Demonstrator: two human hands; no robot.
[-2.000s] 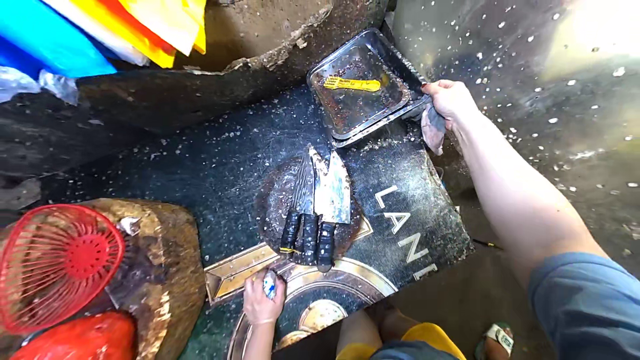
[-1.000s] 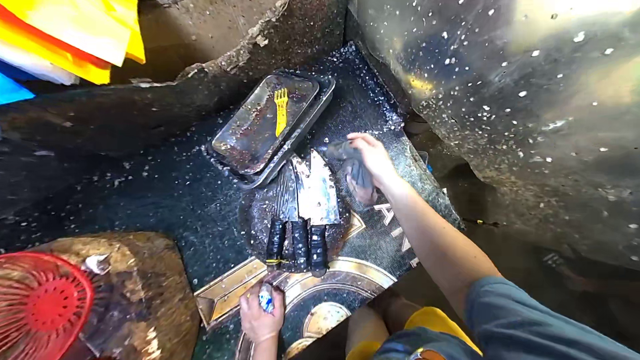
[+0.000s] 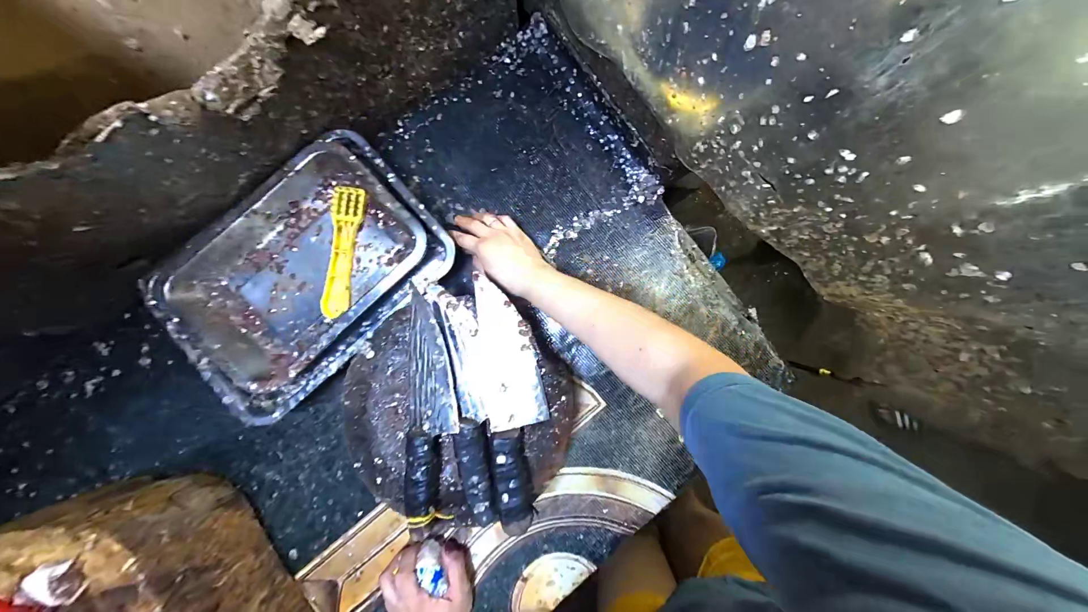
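My right hand (image 3: 501, 255) reaches over the mat beside the corner of the stacked metal trays (image 3: 408, 293), fingers spread; whether it touches them or something under the palm I cannot tell. A yellow fish scaler (image 3: 342, 255) lies in the top tray. Several large knives with black-wrapped handles, among them a cleaver (image 3: 514, 374), rest side by side on a round dark board (image 3: 374, 425), blades away from me. Below the handles my left hand (image 3: 427, 578) is closed around a small white and blue object (image 3: 431, 568), partly hidden by the fingers.
The patterned mat (image 3: 629, 433) bears many fish scales. A thick wooden block (image 3: 144, 544) stands at the lower left. A rough dark ledge (image 3: 102, 221) borders the upper left; a scale-spotted sheet surface (image 3: 884, 195) rises at the right, with a gap between it and the mat.
The trays, held by my right hand two seconds ago, lie further left and are let go. A grey cloth-like thing under that hand earlier no longer shows. My left hand still holds the small object.
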